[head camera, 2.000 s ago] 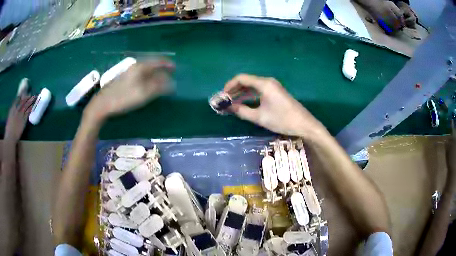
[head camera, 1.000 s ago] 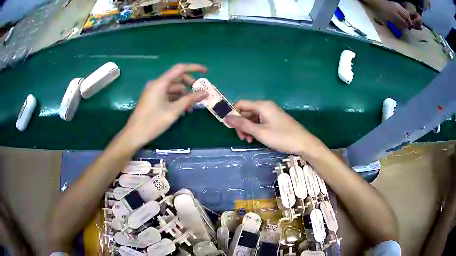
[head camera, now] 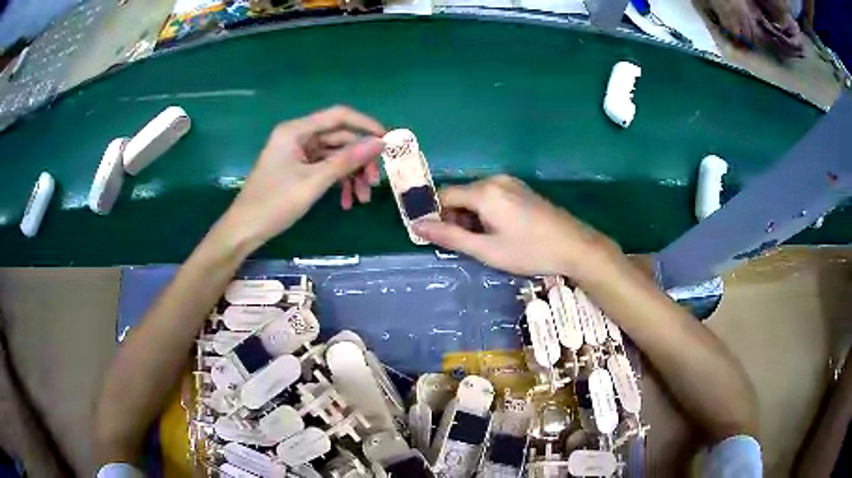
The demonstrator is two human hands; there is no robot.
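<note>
A long cream cover with a black window (head camera: 407,174) is held over the belt in the middle of the head view, nearly upright, its dotted end away from me. My right hand (head camera: 504,227) grips its lower end between thumb and fingers. My left hand (head camera: 313,170) is at its upper left edge, thumb and forefinger at the rim; whether they pinch it is hard to tell. Below, the grey parts tray (head camera: 392,308) holds more window covers (head camera: 469,425) and cream oval plates on sprues (head camera: 271,381).
The green belt (head camera: 504,93) carries closed white devices at left (head camera: 157,140) and two white notched housings at right (head camera: 621,93), (head camera: 711,187). A grey metal post (head camera: 766,201) slants up at right. Another person's hands (head camera: 761,26) show at top right.
The cover came up in my right hand and has turned more upright. My left hand moved from the devices at left to the cover. A second notched housing has appeared at right; the left devices shifted left.
</note>
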